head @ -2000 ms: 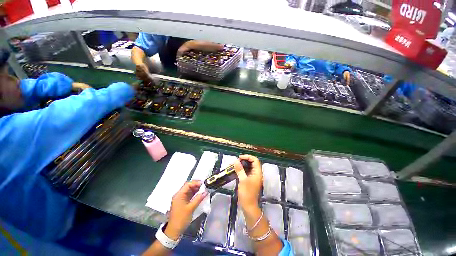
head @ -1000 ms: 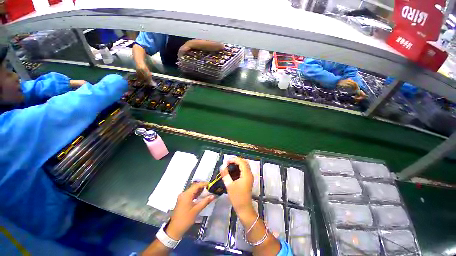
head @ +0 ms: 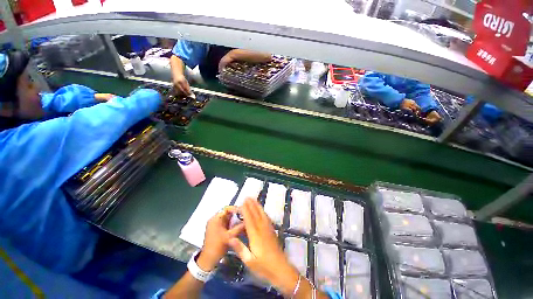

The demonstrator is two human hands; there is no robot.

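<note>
My left hand (head: 217,236) holds a small whitish-grey thing (head: 235,219), which looks like the phone in its sleeve; fingers cover most of it. My right hand (head: 260,240) is flat with its fingers extended, its palm side against that thing. Both hands are above the left part of a clear blister tray (head: 368,254) with whitish sleeved phones (head: 325,217) in its pockets. My hands hide its lower left pockets. A stack of flat white sleeves (head: 209,209) lies left of the tray.
A pink bottle (head: 193,170) stands beyond the sleeves. Stacked trays of phones (head: 120,172) and a person's blue sleeve (head: 70,137) are at left. Another filled tray (head: 383,233) is at right. The green belt (head: 280,137) runs behind, under a shelf (head: 280,47).
The black phone between my hands is now almost wholly hidden. My right hand has gone from gripping it to lying flat against it. The tray on the belt has moved left.
</note>
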